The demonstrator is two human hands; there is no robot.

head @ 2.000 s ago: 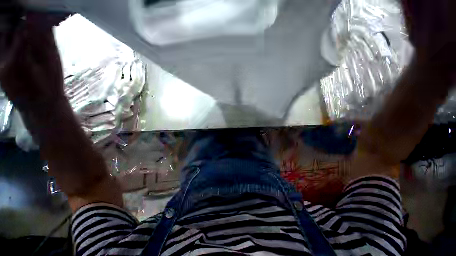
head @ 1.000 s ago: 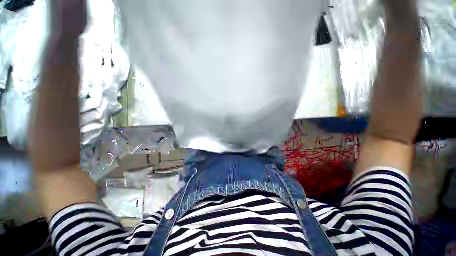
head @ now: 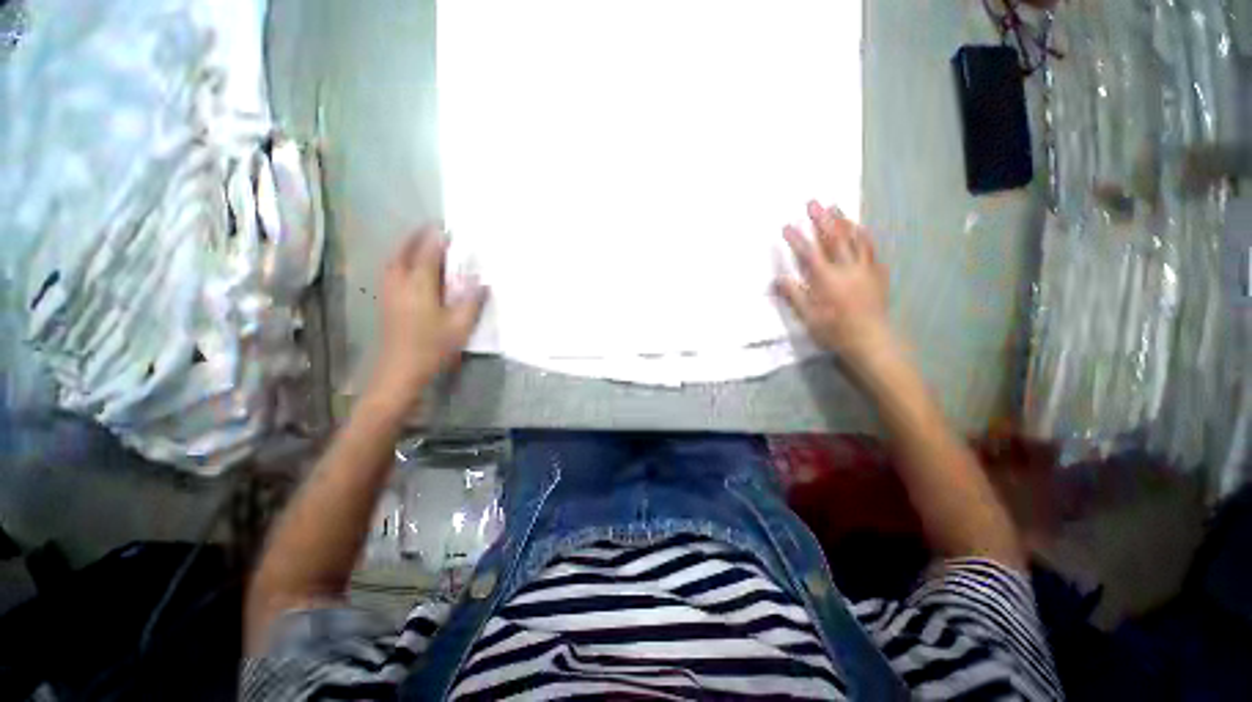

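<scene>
A white T-shirt (head: 645,178) lies flat and spread on the pale grey-green table (head: 934,316). Its curved double hem faces me near the table's front edge, and its far end runs out of the top of the picture. My left hand (head: 429,305) rests at the shirt's lower left edge, fingers spread. My right hand (head: 835,277) rests at the lower right edge, fingers apart on the cloth. Neither hand visibly grips the cloth.
A heaped pile of white shirts (head: 179,302) stands at the left. A stack of glossy bagged shirts (head: 1126,302) stands at the right. A black phone (head: 991,118) with a cord lies beside that stack. Red scraps (head: 838,473) show below the table edge.
The shirt was held up and hung blurred over the table and my lap; now it lies flat. My hands have come down from the top corners to its lower sides, and the phone is uncovered.
</scene>
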